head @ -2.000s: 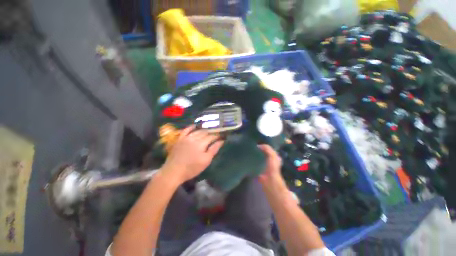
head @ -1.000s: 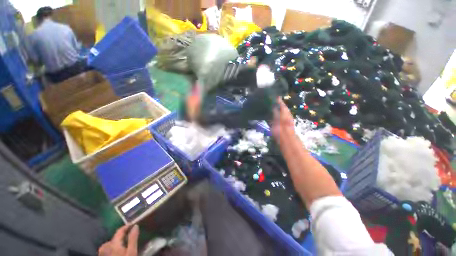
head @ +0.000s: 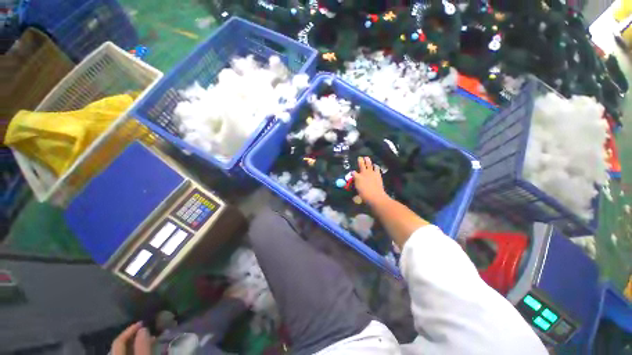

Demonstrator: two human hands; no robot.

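Observation:
The blue tub (head: 254, 163) holds limp dark green wreath covers (head: 423, 170) with white tufts, a red patch and a light-blue pompom. My right hand (head: 368, 182) reaches down onto the covers near the middle of the tub, beside the red patch. Its fingers touch the fabric, and it is unclear whether they grip it. My left hand (head: 132, 340) is at the bottom left, cut off by the picture's edge, with only the fingers showing. Whether it holds anything is hidden.
A scale (head: 118, 201) stands left, beside a cream basket (head: 104, 59) with yellow cloth. Blue crates with white fill stand behind (head: 156, 104) and right (head: 504, 132) of the tub. A green-lit scale (head: 565, 274) and red stool (head: 509, 260) are right; the wreath pile (head: 457, 35) is behind.
Both hands held a stuffed wreath two seconds ago; it has since left them. My right hand has moved down into the tub. The view has turned right and downward.

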